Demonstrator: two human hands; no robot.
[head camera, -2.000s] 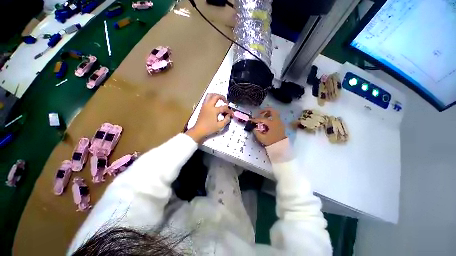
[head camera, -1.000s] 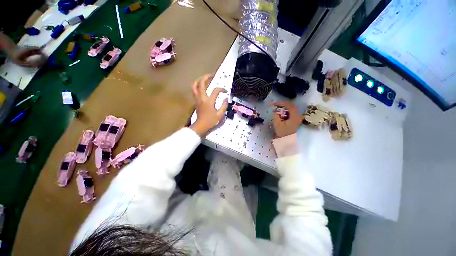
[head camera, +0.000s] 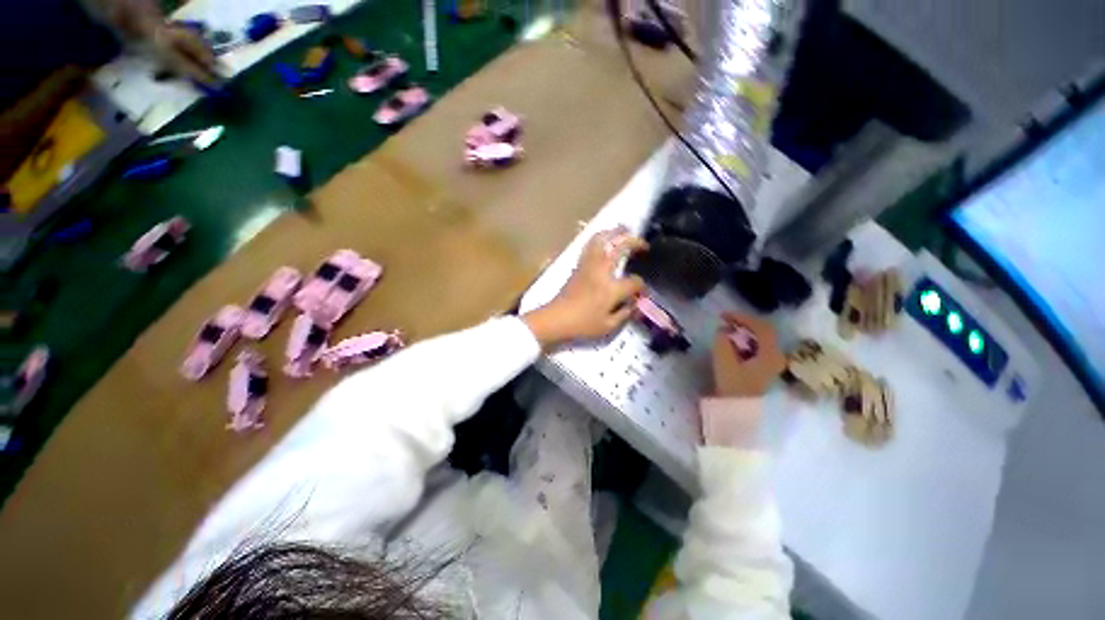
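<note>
A pink car-shaped piece lies in the dark fixture on the white perforated plate, just below the black extraction nozzle. My left hand is at the fixture's left end, fingers bent and spread; its fingertips are blurred, and I cannot tell whether they touch the fixture. My right hand is right of the fixture, with another small pink piece in its fingers.
A silver foil duct rises from the nozzle. Tan pieces and a control box with green lights are at right. Several pink pieces lie on the brown sheet at left. Another person's hand shows at upper left.
The view has turned, so the scene sits tilted and further right. Both hands worked at the fixture earlier; my right hand then moved off to the right with a pink piece. The other person's hand has shifted.
</note>
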